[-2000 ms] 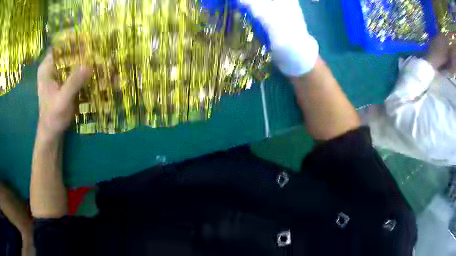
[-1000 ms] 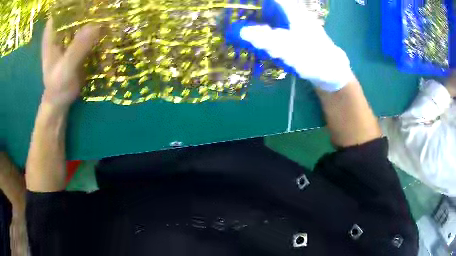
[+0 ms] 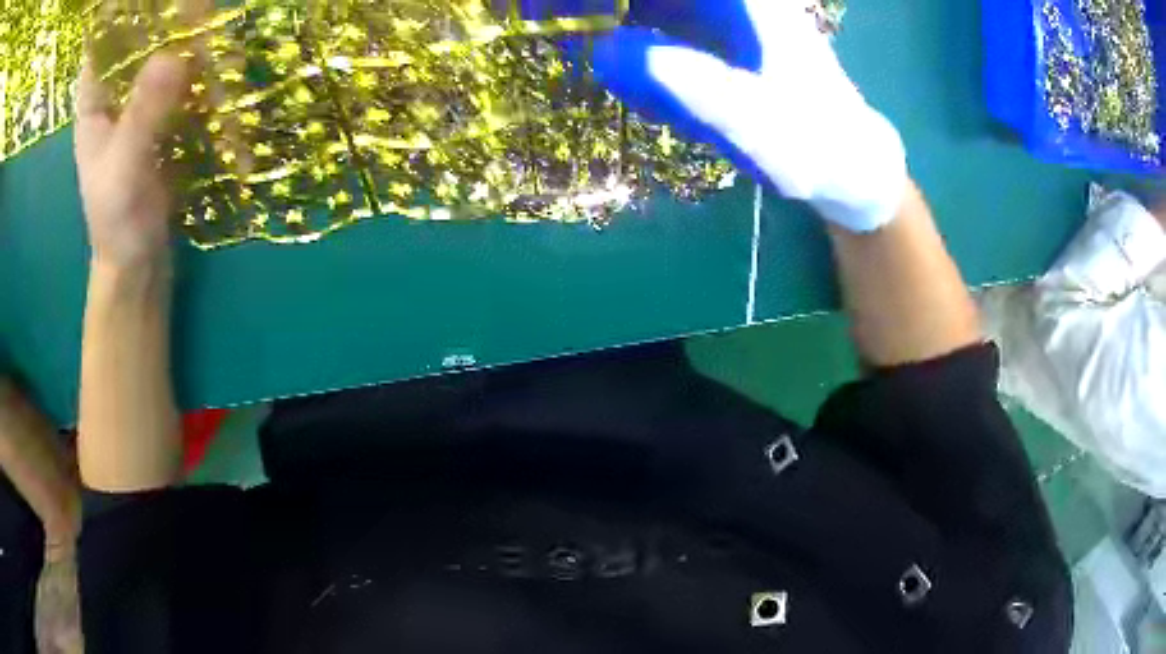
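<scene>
A shiny gold sprue frame with rows of small gold parts lies at the top, partly cut off by the upper edge. My bare left hand is at its left end, thumb on the near side, fingers blurred over the gold. My right hand, in a white glove with blue palm and fingers, grips its right end; the fingertips are partly hidden. Loose glittering parts show under and beside the frame's right side.
A blue bin of small parts is at the upper right. More gold frames lie at the upper left. The green bench has a white strip. A white sleeve is at right, another person's arm at left.
The frame was a streaked blur and its grid now shows more clearly. It sits higher in the picture. The blue bin has shifted right in view. Both hands stay at the frame.
</scene>
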